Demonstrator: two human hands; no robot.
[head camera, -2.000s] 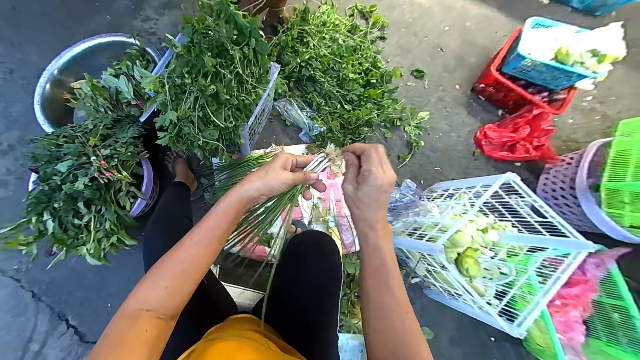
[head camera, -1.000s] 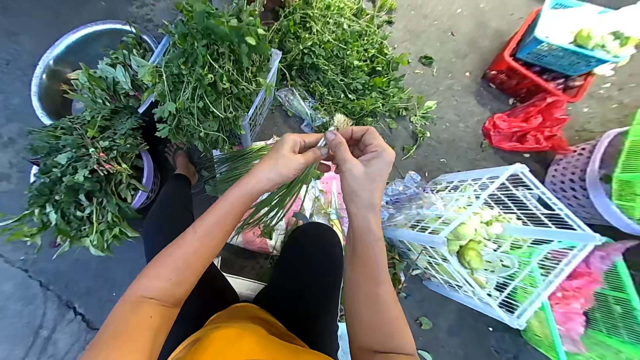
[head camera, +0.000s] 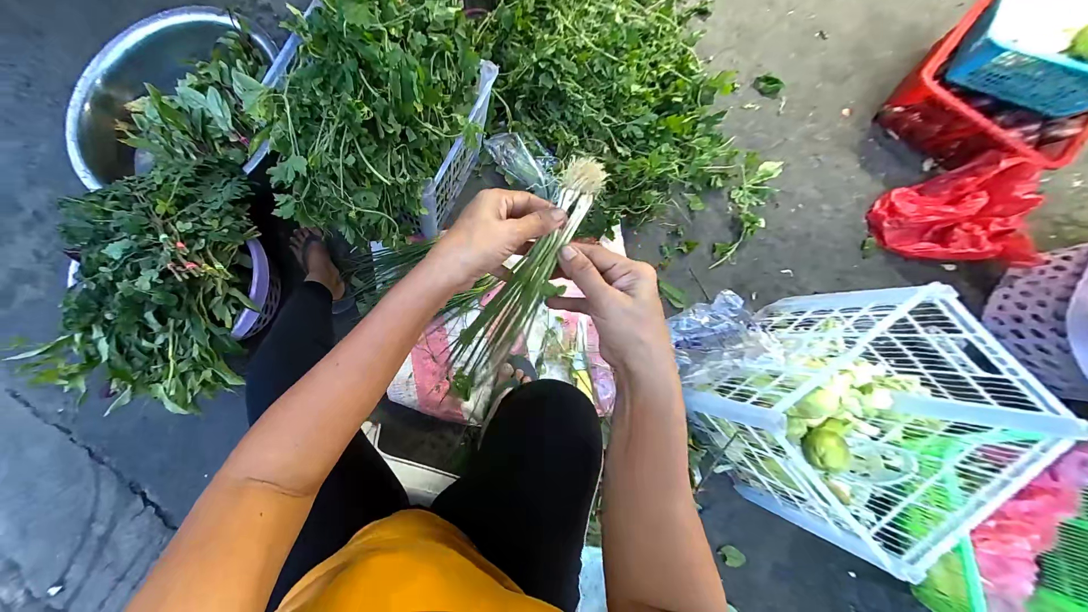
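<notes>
Between my hands is a bunch of thin green onions, its white rooty ends pointing up and away and its green leaves hanging toward my knee. My left hand pinches the white stalks from the left, just below the roots. From the right, my right hand holds the stalks a little lower between thumb and fingers. Under the bunch lies a pink and white sack with loose leaf scraps on it. Beyond the roots is a clear plastic bag.
Leafy greens fill a crate and heap on the ground. A metal basin and more greens are at left. At right stand a white crate of vegetable pieces, a red bag and a red crate.
The onion bunch has turned so its roots point up and its leaves spread downward between my hands. My right hand has moved from beside the root ends to lower on the stalks.
</notes>
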